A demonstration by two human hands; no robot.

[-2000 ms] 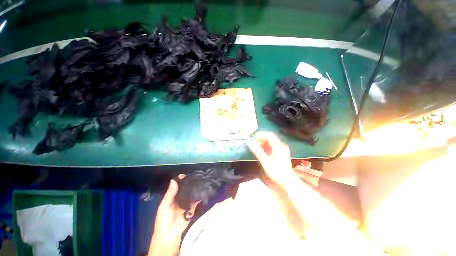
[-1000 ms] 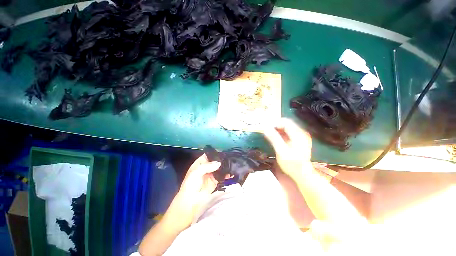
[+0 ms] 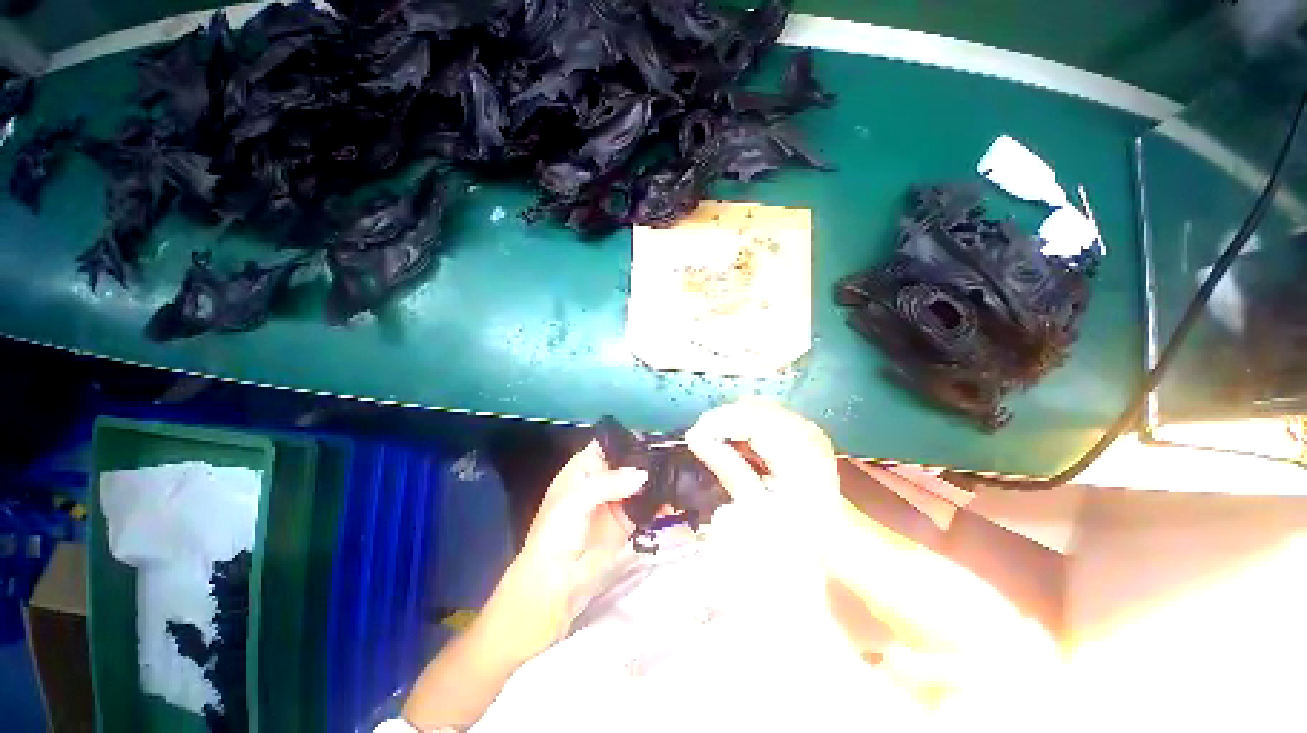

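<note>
A soft black moulded part is held over the lap, just below the bench's front edge. My left hand grips its left side, thumb on top. My right hand is closed on its right side, the fingertips at the part; glare washes out much of that hand. The cardboard pad lies on the green bench above my hands, with tiny brown specks on it. A large heap of black parts lies at the left and centre. A stacked bunch of black parts with visible rings lies right of the pad.
White items lie beside the stacked bunch. A black cable curves over the right bench edge near a metal-edged clear panel. A green tote with white liner and black pieces stands lower left, beside blue crates. Strong glare covers the lower right.
My right hand has moved down from the cardboard pad's lower edge and taken hold of the black part's right side. My left hand still holds the part. Earlier, the view shifted.
</note>
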